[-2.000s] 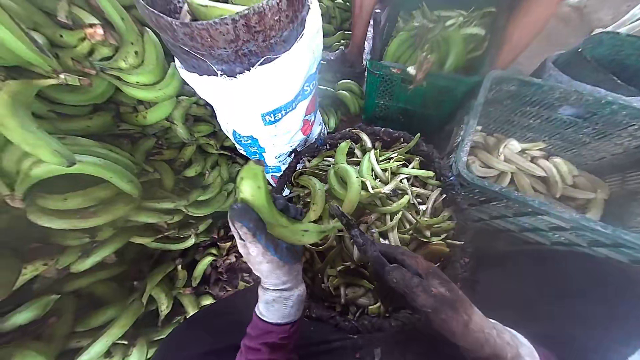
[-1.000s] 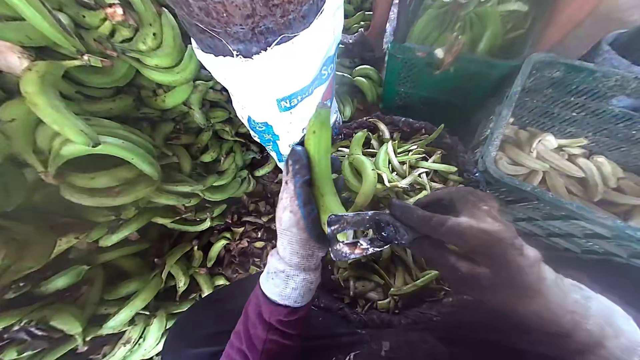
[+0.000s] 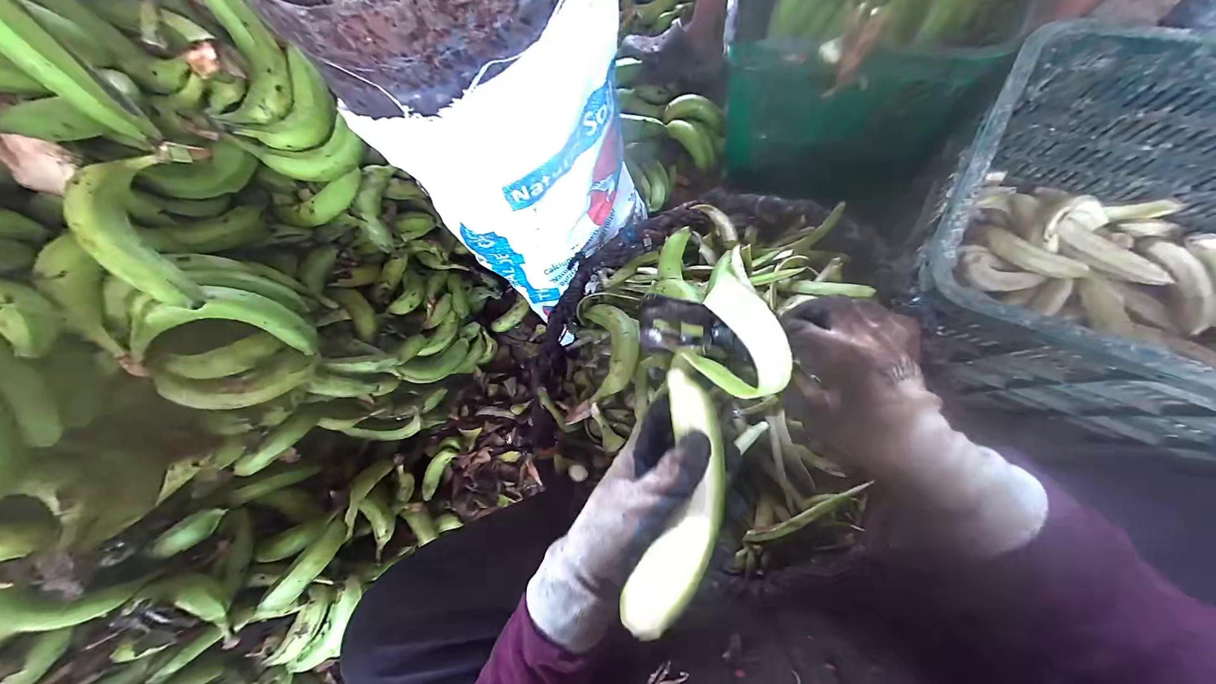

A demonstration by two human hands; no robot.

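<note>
My gloved left hand (image 3: 632, 503) is closed around a green plantain (image 3: 693, 494), part of which shows pale flesh, its lower end pointing toward me. At the plantain's upper end is a peeler (image 3: 684, 323) with a dark, dirty frame, which my gloved right hand (image 3: 855, 370) holds from the right. A wide strip of peel (image 3: 755, 332) curls up between the peeler and my right hand. Below them lies a dark-rimmed container heaped with peels (image 3: 798, 518). My right fingers are blurred.
Unpeeled green plantains (image 3: 228, 323) are piled along the left. A white printed sack (image 3: 522, 152) hangs over a rusty drum (image 3: 418, 47) ahead. A green crate (image 3: 836, 104) of plantains stands behind, and a plastic crate (image 3: 978, 123) with peeled plantains (image 3: 1083, 247) is at right.
The plantain, green-skinned in the earlier frames, now shows pale flesh and has swung so its lower end points toward me. A peel strip has come up at the peeler.
</note>
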